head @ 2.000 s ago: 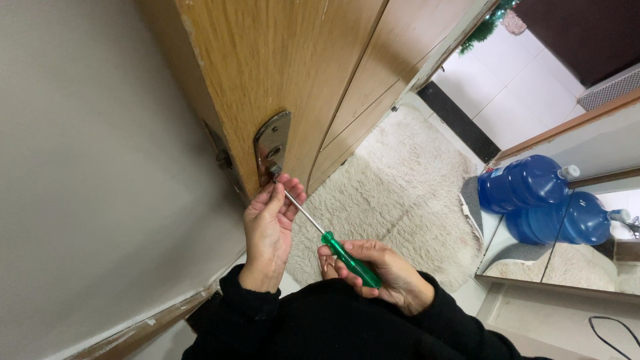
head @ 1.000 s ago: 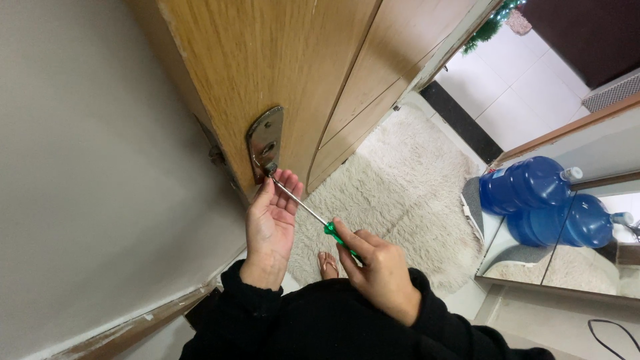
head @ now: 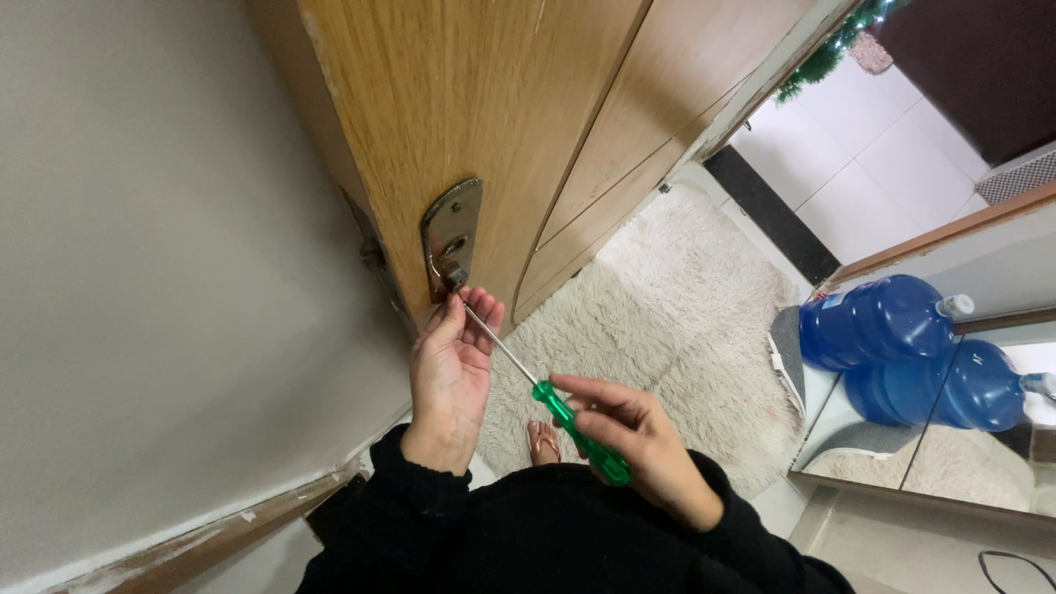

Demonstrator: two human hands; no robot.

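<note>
A metal lock plate is mounted near the edge of a wooden door, with a keyhole opening and a short protruding part low on it. My left hand is at the plate's lower end, thumb and fingertips around the tip of a screwdriver. The handle is translucent green, and my right hand holds it, with the index finger near the handle's front end. The steel shaft slants up and left to the plate. My left fingertips hide the tip, so what it meets cannot be told.
A pale shaggy rug lies on the floor, with my sandaled foot on it. A blue water jug stands at the right beside a mirrored panel. A grey wall borders the door on the left.
My right hand has shifted its hold on the screwdriver handle, covering most of it one second ago and exposing more of it now. My left hand stays at the plate's lower end.
</note>
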